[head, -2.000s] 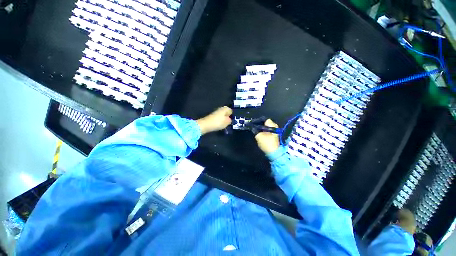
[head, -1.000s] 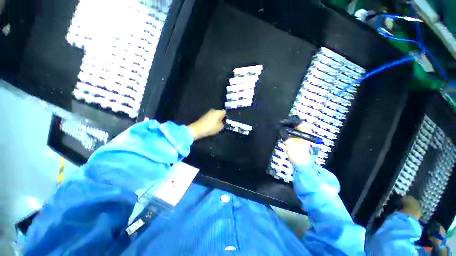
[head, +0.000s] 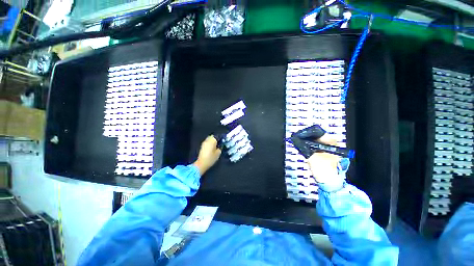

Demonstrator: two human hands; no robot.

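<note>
A small group of silver notched metal parts (head: 239, 143) lies slanted in the middle black tray (head: 249, 205). A smaller slanted group of silver parts (head: 233, 112) lies just above it. My left hand (head: 209, 151) is at the left side of the lower group. Something dark is at its fingertips; whether it grips a part cannot be told. My right hand (head: 326, 162) holds a black air tool (head: 310, 140) over a long block of parts in rows (head: 315, 93). The tool's tip points left.
A left tray (head: 78, 111) holds more rows of parts. A right tray (head: 410, 156) also holds rows, with a light blue sleeve (head: 460, 234) near it. A blue coiled hose (head: 355, 62) hangs over the back rim. Silver heaps (head: 223, 21) lie behind on green matting.
The view has turned and shows more of the bench behind. Beside my left hand, the parts now lie in two slanted groups. The tool in my right hand has moved right, away from my left hand.
</note>
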